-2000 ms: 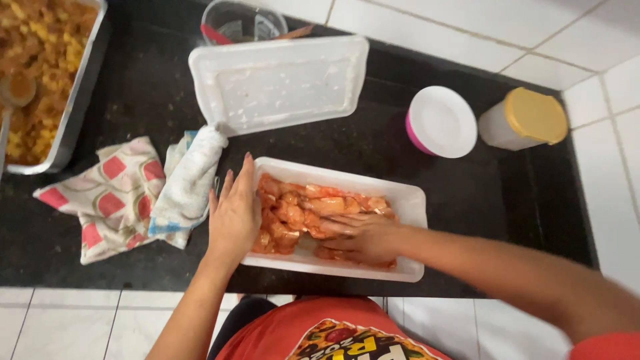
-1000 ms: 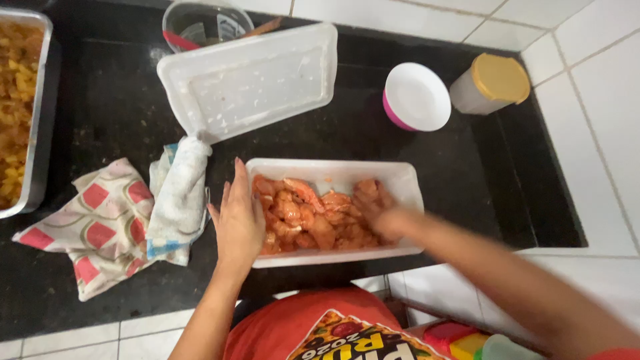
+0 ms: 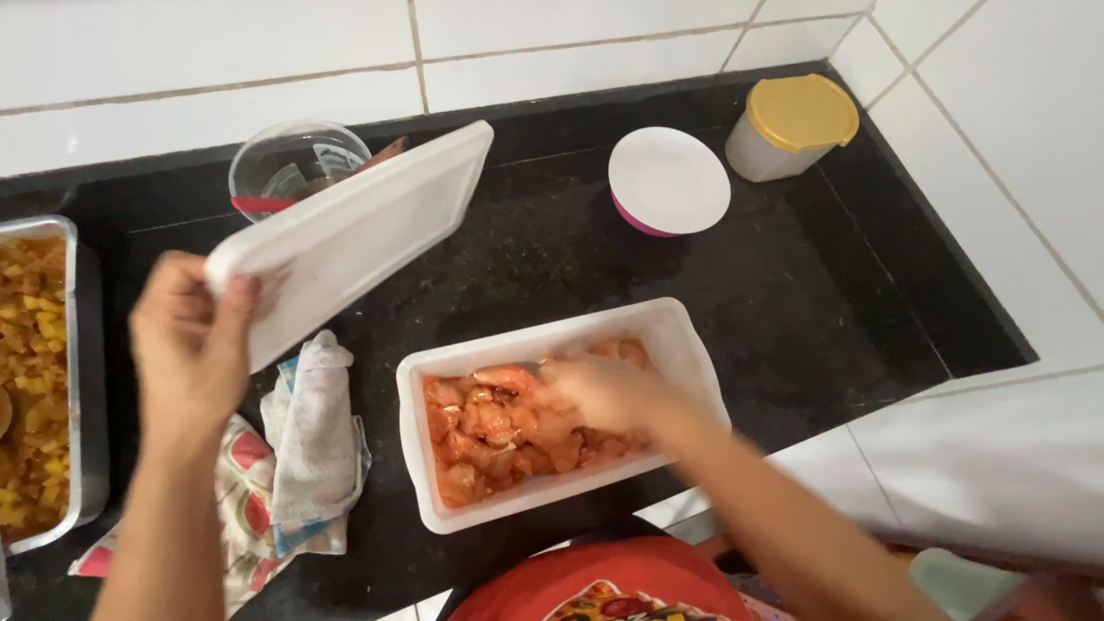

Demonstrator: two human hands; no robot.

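Note:
My left hand [image 3: 194,336] grips a white plastic lid [image 3: 362,241] by its lower left corner, holding it tilted above the counter. A white rectangular plastic tub [image 3: 414,440] stands near the counter's front edge with pieces of seasoned raw meat [image 3: 496,423], orange-red in colour, in it. My right hand [image 3: 595,392], blurred, is down in the tub at the meat; its fingertips are partly hidden, and whether they hold a piece cannot be told.
A metal tray [image 3: 73,388] of yellow-orange food stands at the left, beside a rolled white cloth [image 3: 315,440] and a patterned cloth [image 3: 246,483]. Behind are a clear plastic bowl [image 3: 259,164] with a red-handled utensil, a white-and-pink bowl [image 3: 668,181] and a yellow-lidded container [image 3: 798,112]. Tiled walls border the counter.
My left hand has left the tub's left end and taken hold of the lid, which lay on the counter behind the tub. My right hand remains in the tub.

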